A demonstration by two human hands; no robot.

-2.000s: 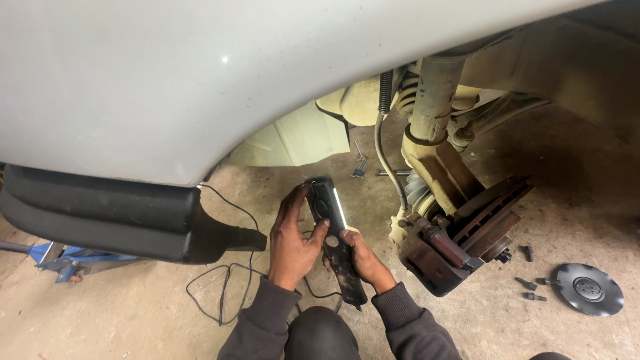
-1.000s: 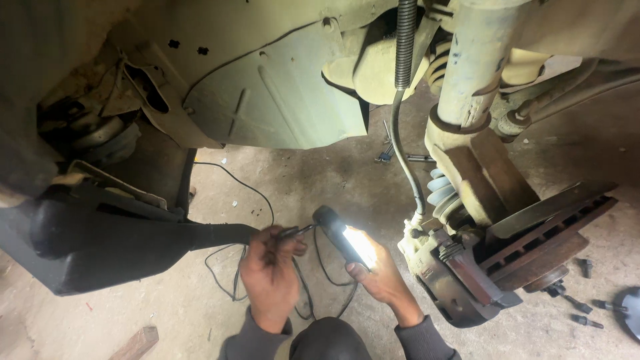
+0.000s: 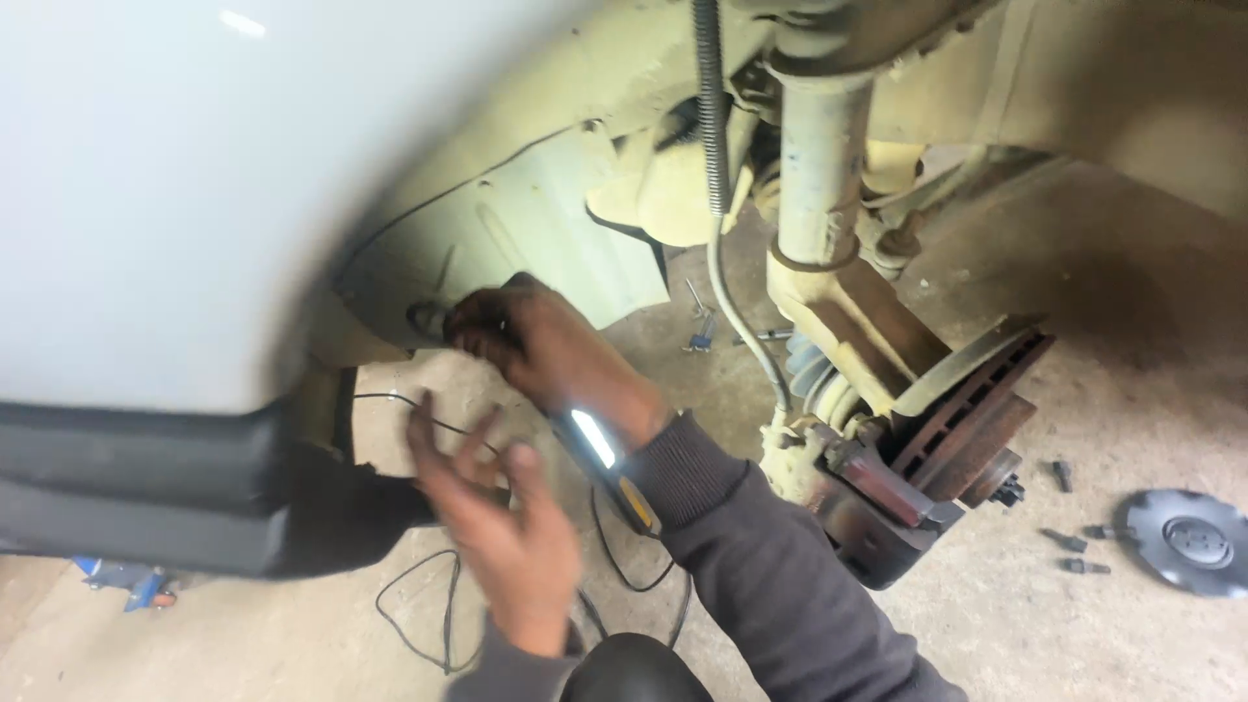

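Note:
My left hand [image 3: 512, 522] is blurred, its fingers spread and nothing visible in them, beside the black lower bumper trim [image 3: 380, 507]. Up and to its right, my right hand [image 3: 556, 351] reaches left toward the pale wheel-arch panel [image 3: 546, 224]. A black handheld work light [image 3: 593, 439] with a lit strip and a yellow part runs beneath that palm and wrist, seemingly gripped, though the hand covers much of it. By its blurred fingertips is a small dark round thing [image 3: 426, 317] that I cannot identify. A thin black cable [image 3: 448, 604] loops on the floor below.
At right are the suspension strut [image 3: 824, 166], the brake disc [image 3: 975, 409] and the caliper [image 3: 868, 517]. A round wheel centre cap [image 3: 1189, 541] and several bolts [image 3: 1087, 565] lie on the concrete floor. Small tools [image 3: 700, 336] lie behind the brake hose [image 3: 726, 292]. The pale fender [image 3: 175, 195] overhangs at left.
My right hand has moved up and left, across in front of my left hand. The small dark tool held in my left hand one second ago is no longer seen there; its fingers have spread.

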